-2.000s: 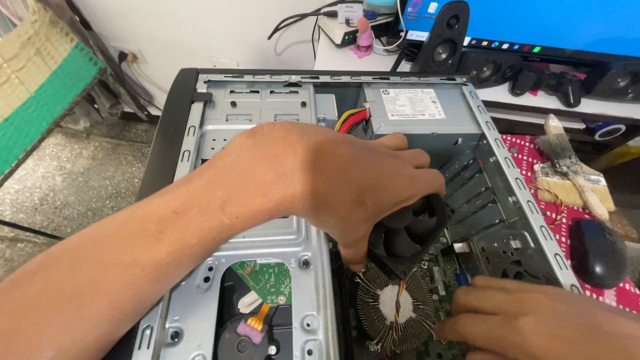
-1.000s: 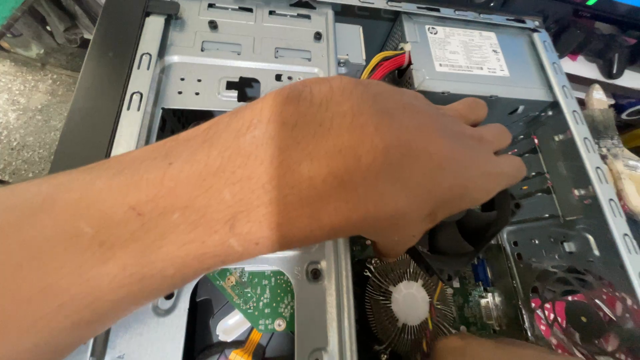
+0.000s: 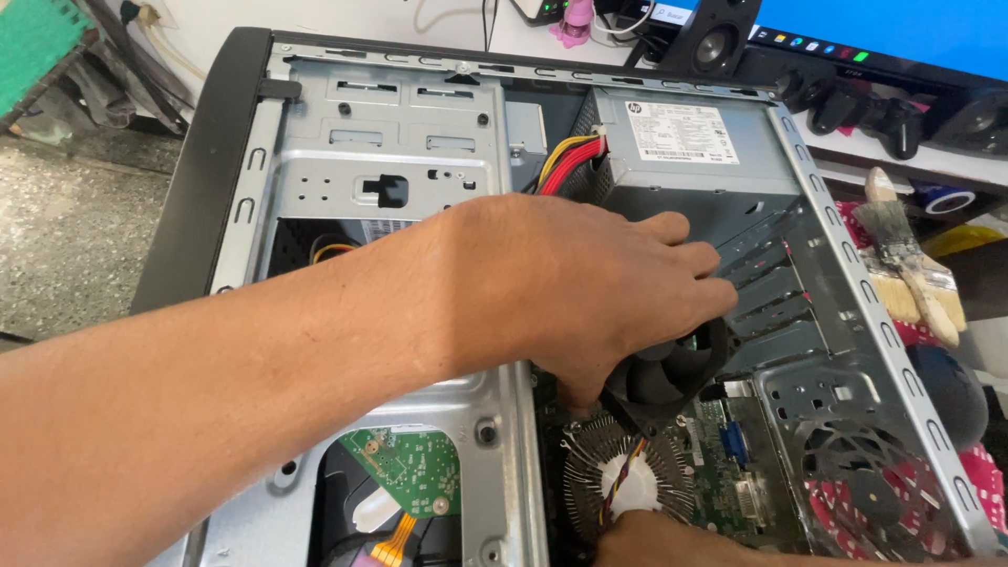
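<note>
An open desktop computer case lies on its side, its steel frame [image 3: 835,228] around the motherboard [image 3: 713,441]. My left hand [image 3: 598,283] reaches across from the left and grips a black cooling fan [image 3: 669,378] by its frame; most of the fingertips are hidden behind the hand. The fan is tilted above the round metal heatsink [image 3: 587,480], which has a pale centre. A twisted multicolour fan cable [image 3: 622,480] runs down from the fan across the heatsink. My right hand [image 3: 669,539] is at the bottom edge beside the cable's lower end; its fingertips are hidden.
The power supply [image 3: 701,142] with red and yellow wires [image 3: 571,161] fills the case's upper right. The drive bay panel [image 3: 378,150] spans the left side. Right of the case are paintbrushes [image 3: 913,268] and a dark computer mouse [image 3: 949,394]; behind stand a speaker [image 3: 713,47] and monitor [image 3: 906,31].
My right hand has moved left, from the case's right side to the bottom of the heatsink. My left hand keeps its grip on the fan. The view has shifted.
</note>
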